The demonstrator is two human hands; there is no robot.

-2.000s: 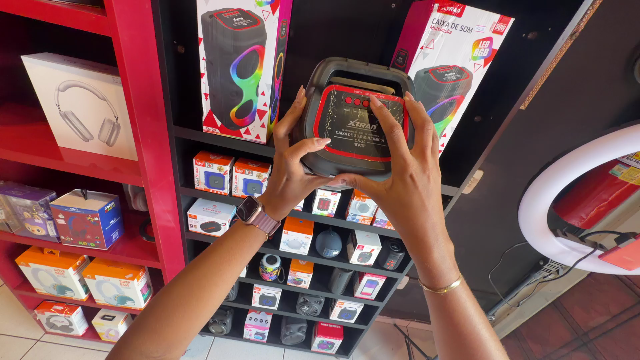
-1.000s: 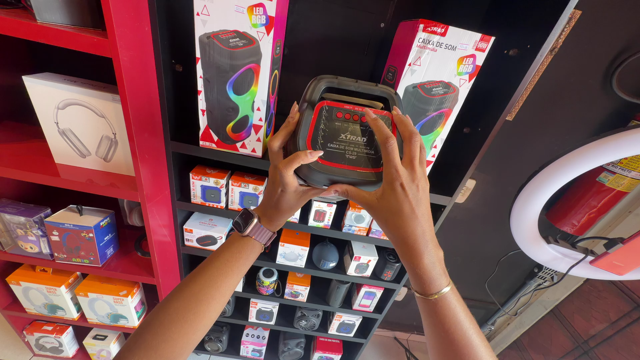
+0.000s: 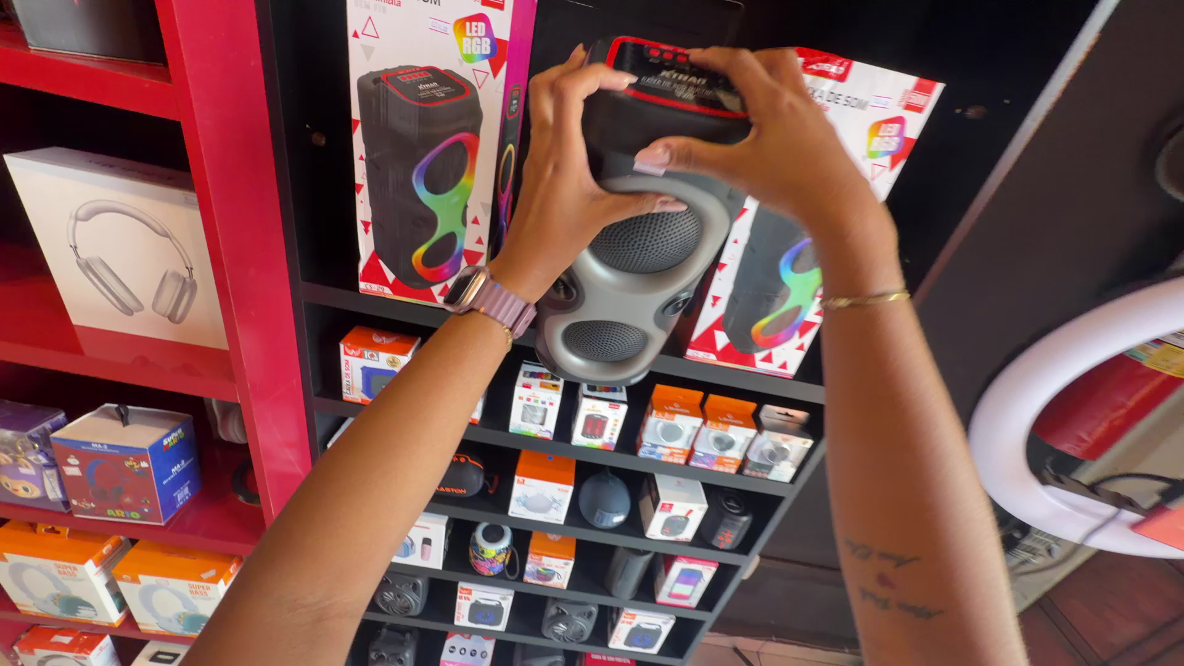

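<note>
A black and grey portable loudspeaker with two round grilles and a red-rimmed top panel stands between two speaker boxes, its base at the shelf edge. My left hand grips its upper left side, fingertips at the panel's edge and thumb across the front. On the upper right side lies my right hand, fingers on the top panel and thumb on the front. The tall printed speaker box is at the left; the other speaker box is partly behind the speaker and my right hand.
Below, black shelves hold small boxed and loose speakers. Red shelving on the left carries a white headphone box and several other boxes. A white ring light stands at the right, near a red cylinder.
The loudspeaker, seen mostly from its top before, has tilted so that its front grilles now show. Both hands have stayed on it, and both thumbs now lie across its front.
</note>
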